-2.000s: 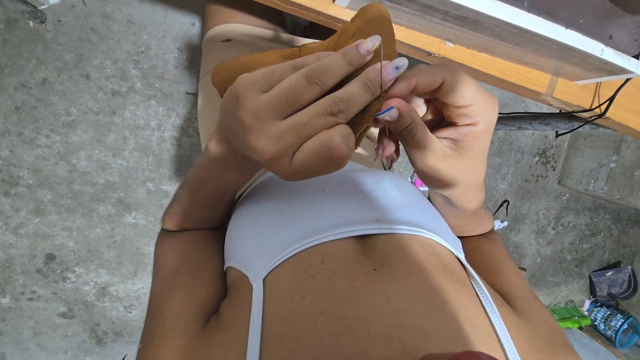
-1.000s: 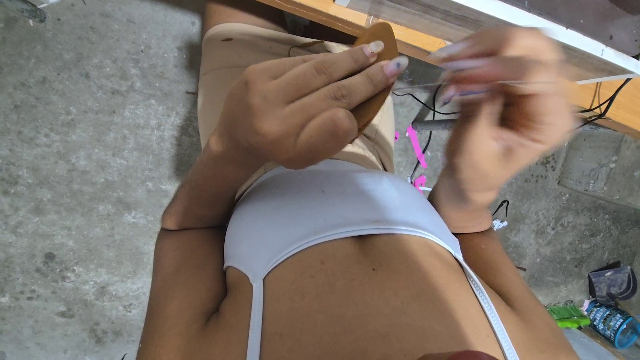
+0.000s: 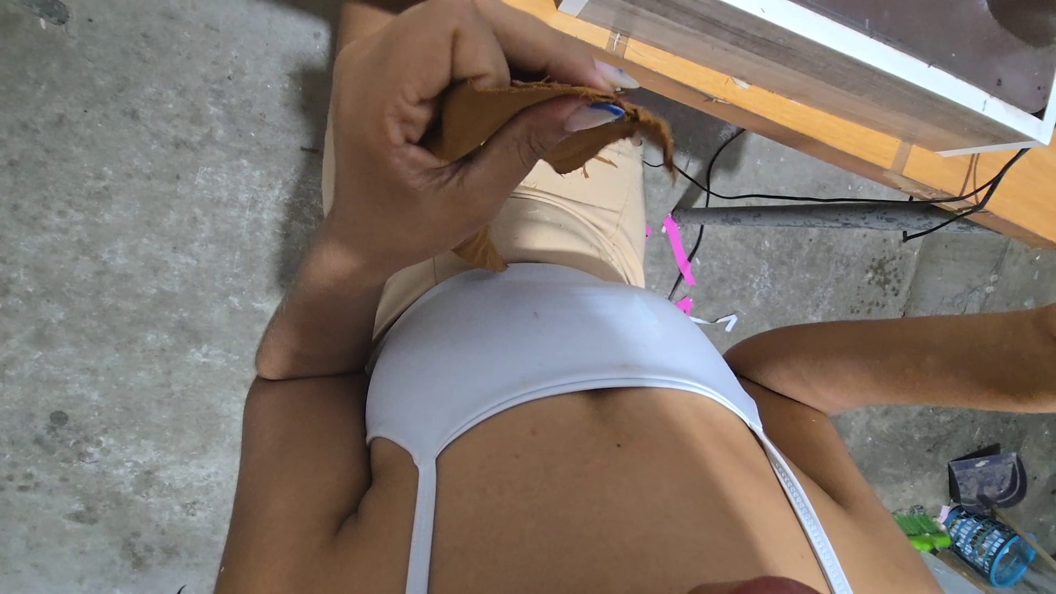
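A piece of brown leather or suede-like material [image 3: 511, 111] is pinched between the thumb and fingers of my left hand [image 3: 445, 157], above my lap. Its rough edge, with small frayed bits, points up and to the right past my fingertips. A lower corner of the same brown material [image 3: 481, 250] hangs below the hand. My right hand is outside the view; only the right forearm [image 3: 924, 359] shows, stretched toward the right edge. Whether a thread runs from the material to the right hand cannot be made out.
A wooden table edge [image 3: 784, 107] with a white-rimmed tray or drawer [image 3: 899, 74] crosses the upper right. Black cables [image 3: 792, 198] and a grey metal bar [image 3: 817, 217] lie beneath it. Pink strips [image 3: 679, 252], a dustpan [image 3: 987, 477] and a blue basket [image 3: 986, 544] are on the concrete floor.
My left hand has turned, so its thumb and the material's rough edge now face the camera. The right hand moved away from the material to the right and has left the view.
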